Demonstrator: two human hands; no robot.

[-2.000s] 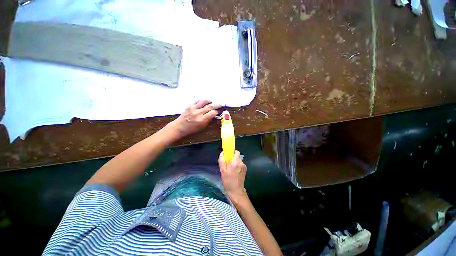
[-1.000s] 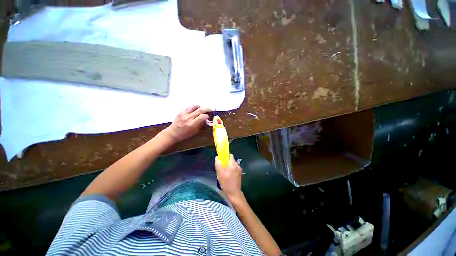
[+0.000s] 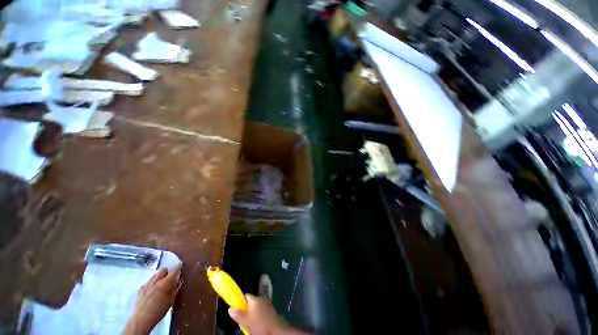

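A stack of white cut pieces (image 3: 98, 304) lies on the brown table at the lower left. A silver-grey long clip (image 3: 123, 255) sits across its narrow end. My left hand (image 3: 155, 299) rests on the stack's edge near the clip corner; whether its fingers grip the cloth is unclear. My right hand (image 3: 259, 315) is closed round the yellow cutting tool (image 3: 227, 288), beyond the table's edge. The tool's red-marked tip points up and left and is apart from the stack. The view is somewhat blurred.
Small white cut parts (image 3: 131, 67) lie in piles farther up the brown table (image 3: 141, 190). An open cardboard box (image 3: 275, 144) with pale scraps stands beside the table's edge. A green floor aisle runs between the tables. A white sheet (image 3: 419, 98) lies on the opposite table.
The view has swung to the right and up, showing the aisle and opposite table. The tool tip has come away from the stack's edge. The left hand now lies near the stack's corner.
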